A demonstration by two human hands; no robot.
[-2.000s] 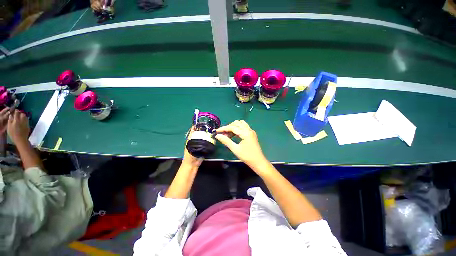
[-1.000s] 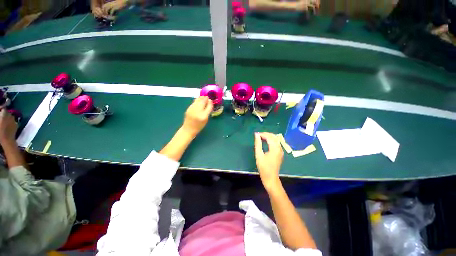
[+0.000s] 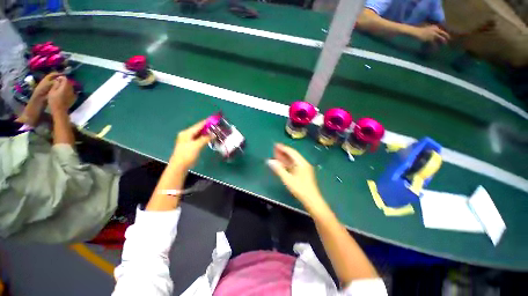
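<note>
My left hand grips a small round unit by its magenta top. The unit is tilted on its side above the green bench, its pale body pointing right. My right hand is to the right of it, fingers partly curled and slightly blurred; I see nothing held in it. Three units with magenta flared tops stand in a row by the white rail. The blue tape dispenser is right of them, with cream tape pieces stuck beside it.
A folded white card lies right of the dispenser. A grey post rises behind the row. Another unit stands at the left near a white strip. A person works at far left, another across the bench.
My left hand has left the row and now holds a unit taken from the left. My right hand remains free near the middle. The view has turned left and tilted.
</note>
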